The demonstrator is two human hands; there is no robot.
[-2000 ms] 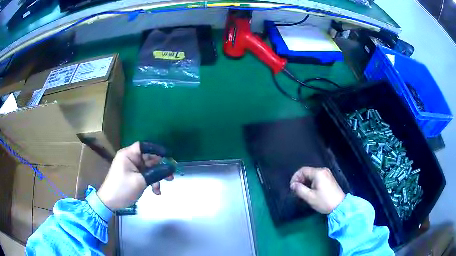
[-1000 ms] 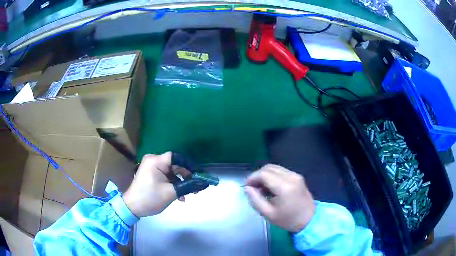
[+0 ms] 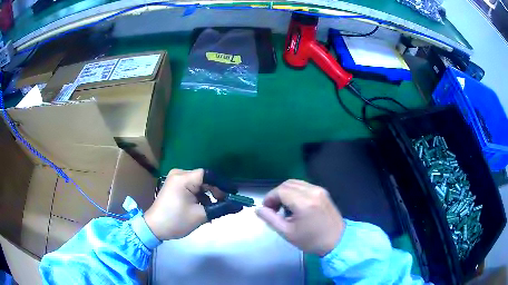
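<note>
A small green circuit board module [image 3: 240, 198] is held over the shiny metal tray [image 3: 228, 250]. My left hand [image 3: 181, 203], with black finger cots on its thumb and finger, pinches the module's left end. My right hand [image 3: 303, 214] is bare, with thumb and forefinger close together at the module's right end. Something small and pale shows at these fingertips; I cannot tell what it is or whether they grip it. Both hands are above the tray's upper part and hide some of its far edge.
An open carton [image 3: 83, 172] stands at left. A black pad [image 3: 351, 178] lies right of the tray, beside a black bin [image 3: 401, 183] heaped with green modules [image 3: 448, 189]. Behind are a zip bag [image 3: 221, 64], a red heat gun [image 3: 314, 53] with cord, and a blue bin [image 3: 473, 106].
My right hand has moved left from the black pad to the module in my left hand. The left hand still holds the module, now beside the right fingertips. The view has shifted slightly.
</note>
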